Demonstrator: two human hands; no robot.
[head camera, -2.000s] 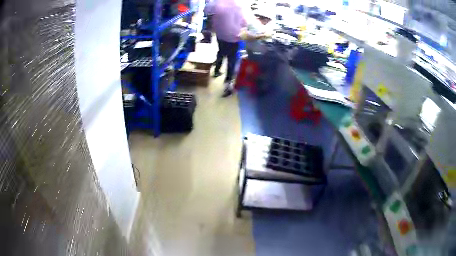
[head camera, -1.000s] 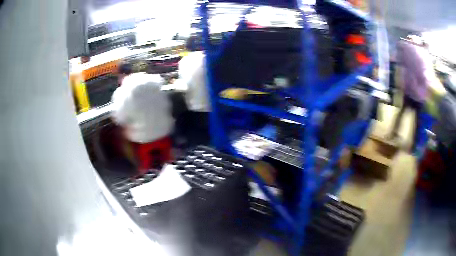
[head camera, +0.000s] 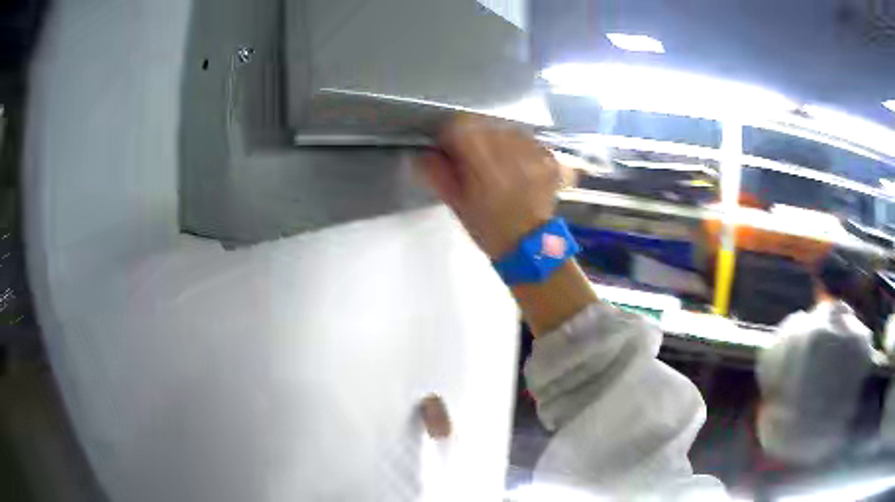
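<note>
A grey hooded housing (head camera: 407, 59) is fixed to a grey panel (head camera: 211, 147) at the upper left. My right hand (head camera: 500, 176) reaches up to the lower right edge of the housing. Its fingers are bent and blurred, and their tips are partly hidden at the edge. I cannot tell whether they grip it. A blue band (head camera: 540, 252) is around the wrist, above a white sleeve (head camera: 618, 392). My left hand cannot be made out.
A white wall or pillar surface (head camera: 324, 343) fills the lower left. A small blurred brown shape (head camera: 435, 417) shows against it, unclear what. A person in white (head camera: 816, 382) is at the right, by a long bench (head camera: 726, 328) with a yellow post (head camera: 724, 270).
The view has swung left from the aisle and blue rack to the grey housing. My right hand and sleeve have come into view. The rack and black trays are out of view.
</note>
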